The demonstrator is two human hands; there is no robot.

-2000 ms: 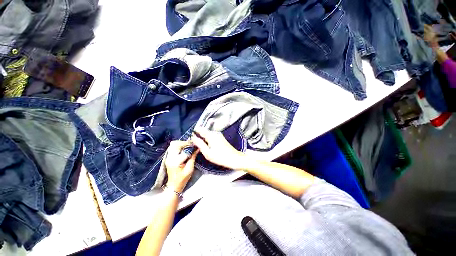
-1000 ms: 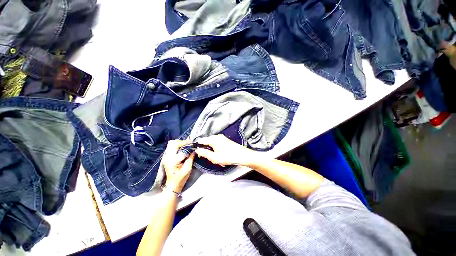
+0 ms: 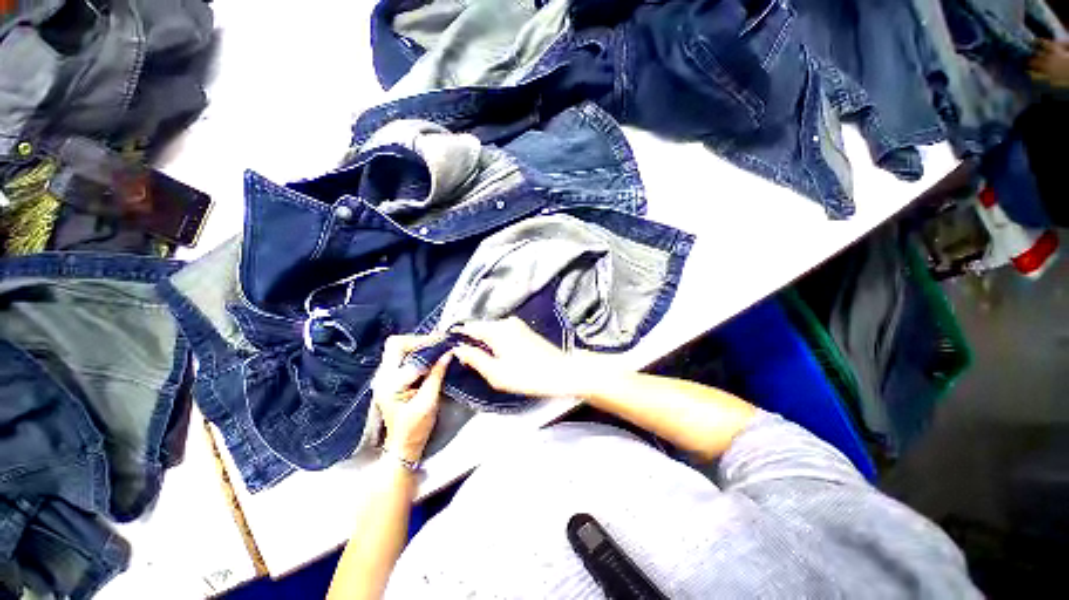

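A dark blue denim garment (image 3: 340, 258) with a white cord (image 3: 322, 319) tied in a bow lies in front of me, part of its pale grey-green inner face (image 3: 528, 260) turned up. My left hand (image 3: 410, 393) pinches a folded edge of it near the table's front edge. My right hand (image 3: 510, 355) touches the same edge from the right, fingertips close to my left thumb. Something small and dark shows at the right fingertips; I cannot tell if it is a tool or cloth.
Other denim lies at the left (image 3: 88, 352) and far side (image 3: 703, 76). A phone (image 3: 176, 211) rests on the grey-black pile (image 3: 106, 65). Blue and green crates (image 3: 932, 299) with denim stand beyond the table's near edge. Another person's hand (image 3: 1047, 61) shows at the far right.
The fold between my fingertips has shifted, and the dark tool-like shape seen at my right fingers is less visible. The other person's magenta sleeve has left the picture. The view has shifted slightly.
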